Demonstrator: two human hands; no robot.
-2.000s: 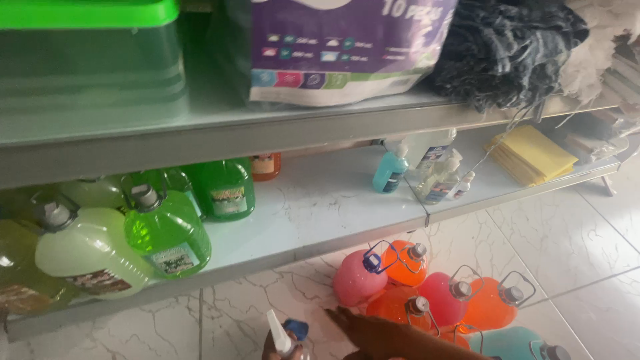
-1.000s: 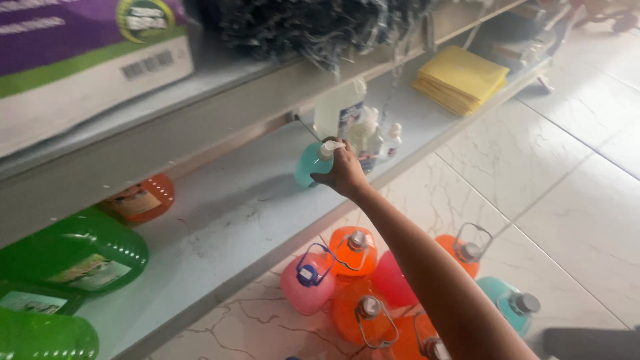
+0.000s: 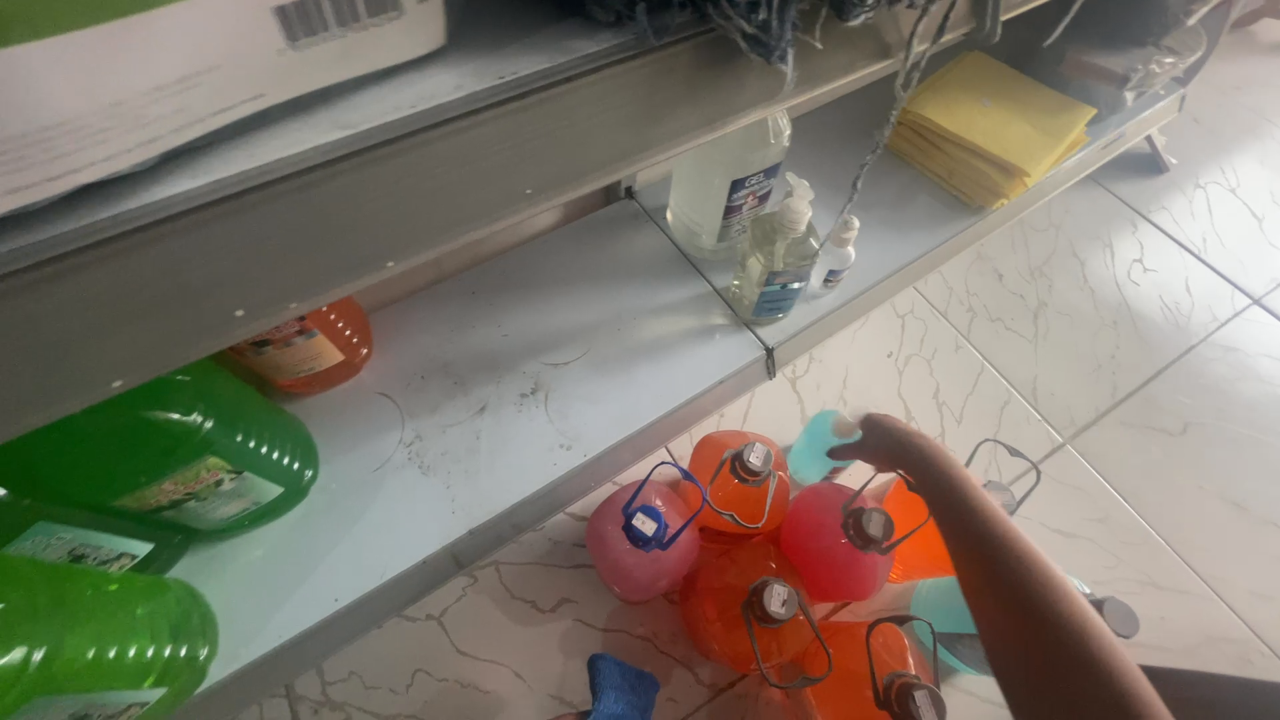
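Observation:
My right hand [image 3: 880,442] grips a small turquoise bottle [image 3: 820,448] by its pale top, low over the tiled floor, just behind the group of jugs. Whether the bottle touches the floor is unclear. At the bottom edge only a sliver of my left hand [image 3: 572,715] shows, beside a blue cloth [image 3: 622,686] that it appears to hold; its fingers are hidden. Near my right hand stand a pink jug [image 3: 642,540] with a blue cap, a red-pink jug [image 3: 835,540] and an orange jug [image 3: 740,485]. A clear pump bottle [image 3: 775,262] stands on the lower shelf.
The metal lower shelf [image 3: 480,400] bears green jugs [image 3: 190,450], an orange-red bottle [image 3: 320,345], a large gel bottle [image 3: 725,190], a small white bottle [image 3: 838,255] and folded yellow cloths [image 3: 990,125]. Dark mop strands hang from above. More orange and turquoise jugs stand under my right forearm.
My right hand has taken the turquoise bottle off the lower shelf and moved it down and forward to the floor by the jugs. The blue cloth shows more than one second ago.

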